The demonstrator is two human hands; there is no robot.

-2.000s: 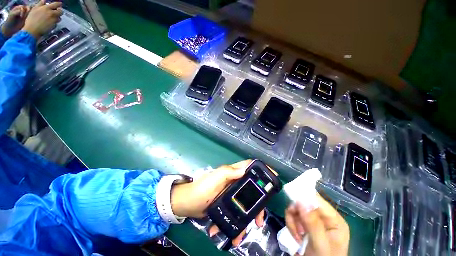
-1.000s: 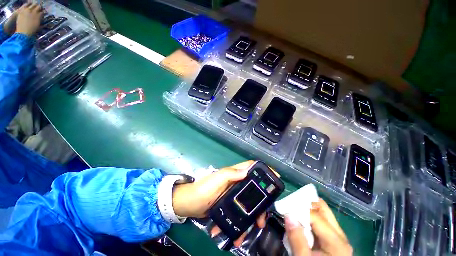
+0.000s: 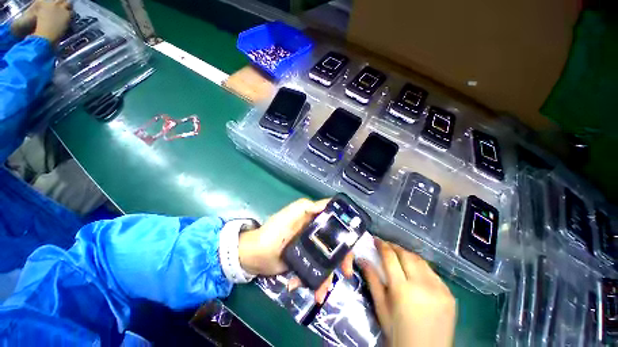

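My left hand holds a black handheld device face up and tilted. The device shows a pale rectangular outline around its screen, a small green patch above and marks below. My right hand is at the device's right side, its fingers on a white wipe, partly hidden by the fingers. A shiny silvery sheet with black areas lies below both hands at the bench edge.
A clear tray holds two rows of devices; more trays are at the right. A blue bin of tiny parts stands behind. Reddish frames and scissors lie left. Another person's hands are at far left.
The device and my left hand have moved slightly up and left. My right hand has brought the wipe in against the device's right side, and the wipe is now mostly covered by fingers.
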